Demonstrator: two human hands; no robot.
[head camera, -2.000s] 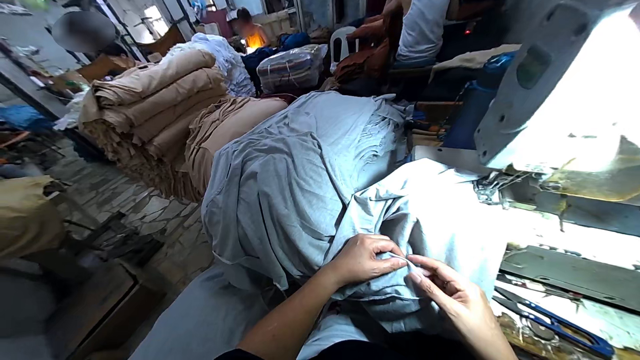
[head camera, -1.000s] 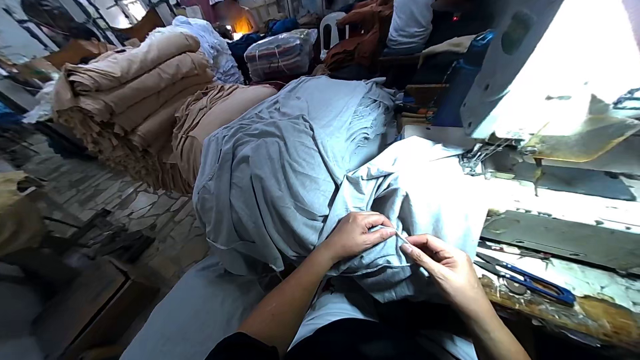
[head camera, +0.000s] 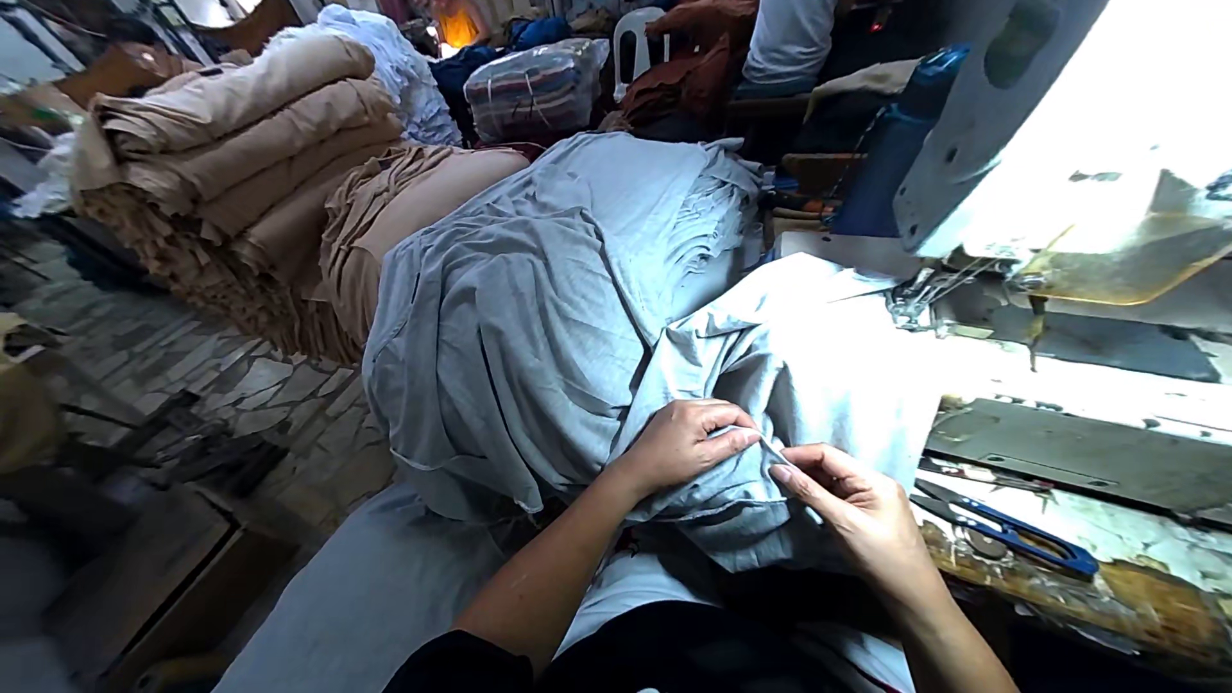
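Observation:
A light grey fabric piece runs from the sewing machine's needle area down over my lap. My left hand pinches its folded edge between thumb and fingers. Close by on the right, my right hand grips the same edge with thumb and forefinger, a small gap between the hands. Behind them rises a big heap of grey cloth. The sewing machine stands at the right under a bright light, its needle and presser foot near the fabric's upper end.
Blue-handled thread snips lie on the worn table edge right of my right hand. Stacked tan fabric stands at the left above the stone floor. A plastic-wrapped bundle, a white plastic chair and a person are farther back.
Both hands stay at the folded edge of the grey fabric, with only small finger shifts. The view has moved slightly.

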